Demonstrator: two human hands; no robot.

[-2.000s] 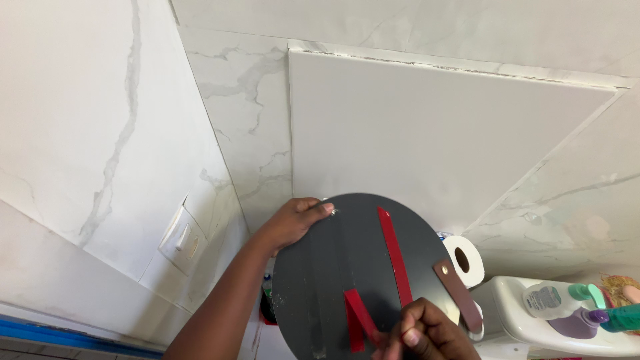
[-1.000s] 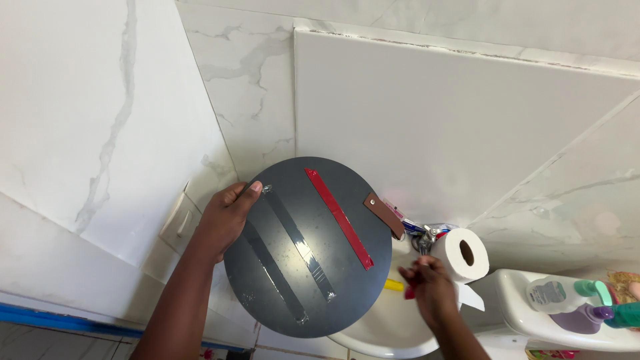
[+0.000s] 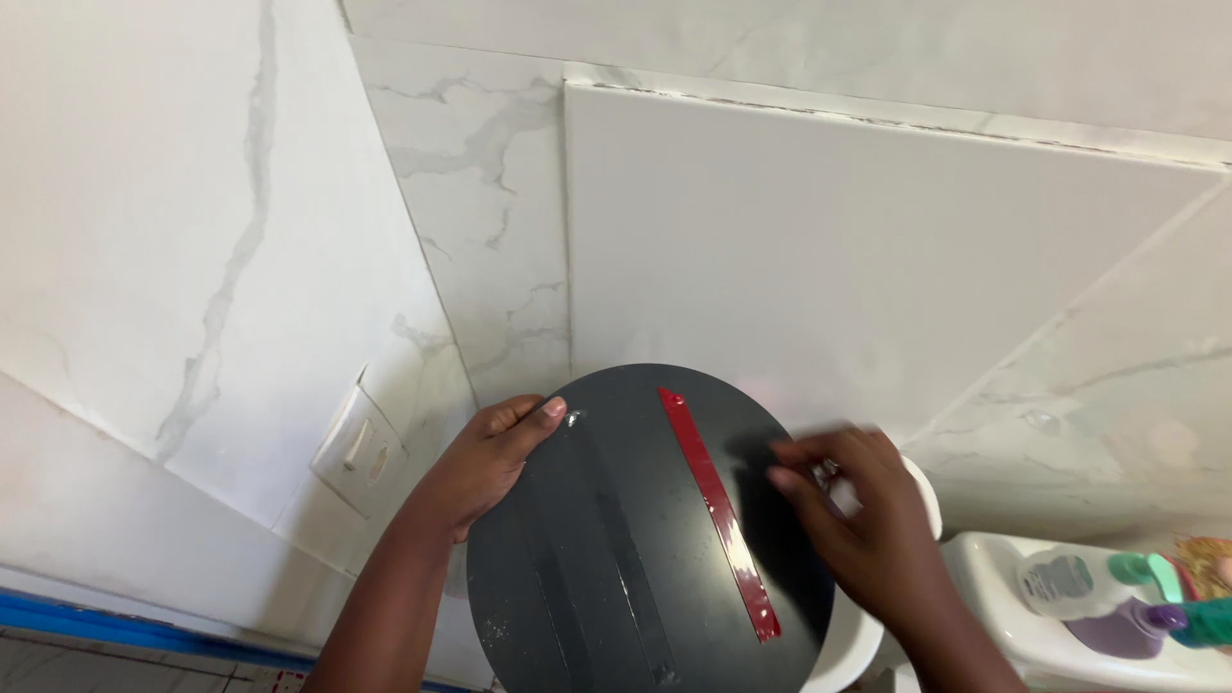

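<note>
My left hand (image 3: 505, 462) grips the upper left edge of a round dark grey disc (image 3: 577, 577), thumb on its face. One strip of red-backed tape (image 3: 717, 510) runs slantwise down the disc's right half. Left of it, two clear tape strips (image 3: 630, 577) lie roughly parallel on the surface. My right hand (image 3: 847, 481), somewhat blurred, hovers over the disc's right edge with thumb and fingers apart and nothing seen between them. The brown strap at the disc's edge, seen earlier, is hidden from view.
Behind the disc is a white basin or toilet (image 3: 852, 645), with a toilet paper roll (image 3: 921, 496) partly hidden by my right hand. Bottles (image 3: 1054, 582) stand on a white ledge at right. A marbled wall with a switch plate (image 3: 358, 450) is at left; blue tape (image 3: 125, 626) runs low.
The red backing lifted at the disc's middle two seconds ago is off that strip. My right hand went out beside the disc with something red, then came back over its right edge.
</note>
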